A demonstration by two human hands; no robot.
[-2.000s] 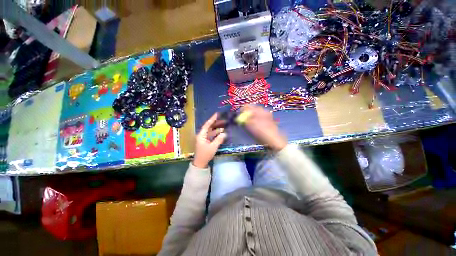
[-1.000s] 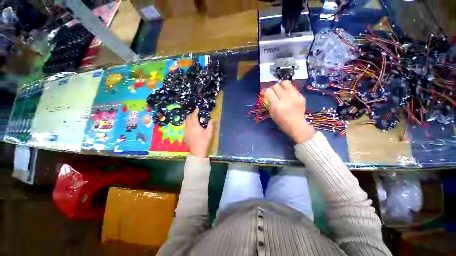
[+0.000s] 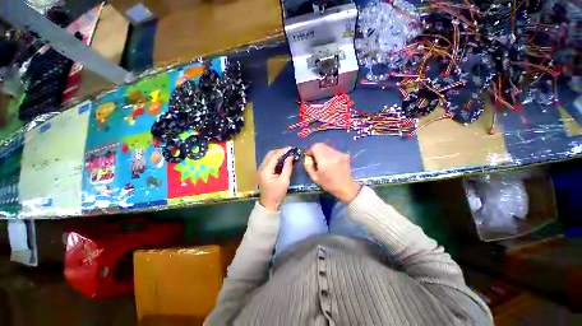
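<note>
My left hand point(image 3: 275, 180) holds a round black part point(image 3: 288, 160) upright between thumb and fingers, above the bench's front edge. My right hand point(image 3: 330, 170) is just right of it, fingers closed together, with a small yellow spot point(image 3: 311, 159) at the fingertips. Whether it holds a wire is too small to tell. Red lead wires point(image 3: 325, 114) lie in a bundle beyond my hands. Multi-coloured lead wires point(image 3: 383, 123) lie right of them. More black parts point(image 3: 204, 108) are heaped on the patterned mat point(image 3: 131, 140) at the left.
A grey-white bench machine point(image 3: 324, 54) stands behind the red wires. A crumpled clear bag point(image 3: 386, 35) is beside it. Wired assemblies point(image 3: 472, 57) are heaped at the far right. Below the bench are a carton point(image 3: 177, 283), a red plastic item point(image 3: 96, 264) and an open box of clear bags point(image 3: 504, 207).
My left hand has moved from the black heap to the front middle with a black part. My right hand has come back from the red wires and is beside it. The view has shifted.
</note>
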